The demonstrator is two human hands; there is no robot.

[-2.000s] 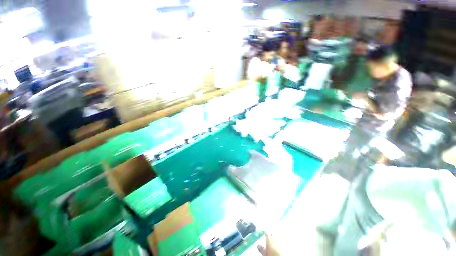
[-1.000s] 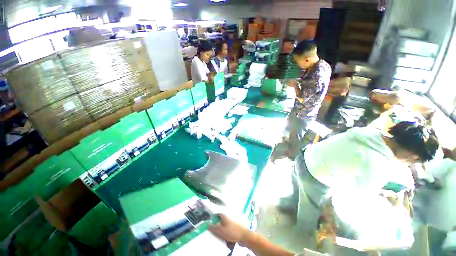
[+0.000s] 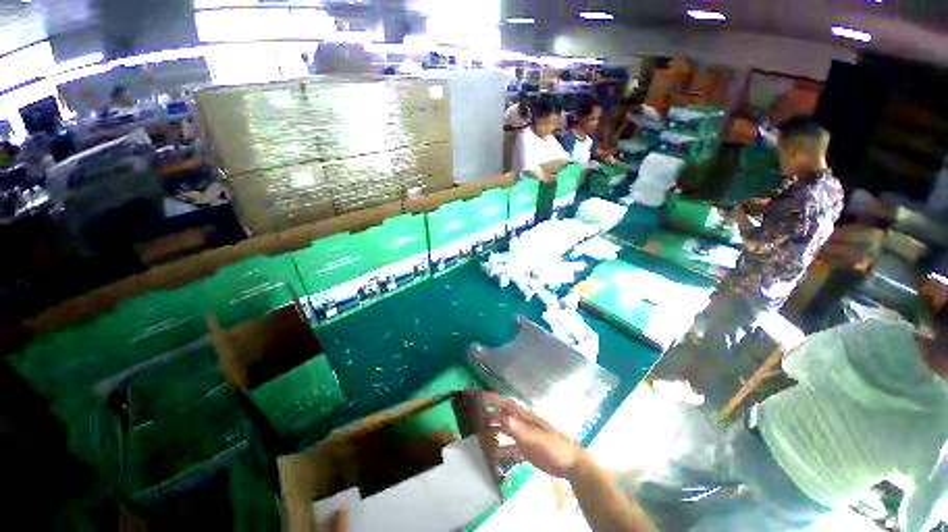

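Observation:
A product box (image 3: pixel 379 452) is in front of me at the bottom, opened up, with its brown inside showing and a white flap (image 3: pixel 431 497) toward me. My right hand (image 3: pixel 535 436) is at its right edge, the fingers on the brown panel there, slightly blurred. Of my left hand (image 3: pixel 338 520), only a fingertip or thumb shows at the bottom edge, on the white flap; the rest is cut off or hidden. Behind the box lies a flat green carton (image 3: pixel 447 390), partly covered by it.
Lined-up green boxes (image 3: pixel 359 260) run along the far table edge. An open box (image 3: pixel 296 390) stands at left. A shiny grey stack (image 3: pixel 546 374) lies right, with a white heap (image 3: pixel 551 249) beyond. Coworkers stand at the far end and right; brown cartons are stacked behind the row.
The flat printed carton by my right hand is now opened, its brown cavity showing. My left fingertip has come into view. The view has swung to the left.

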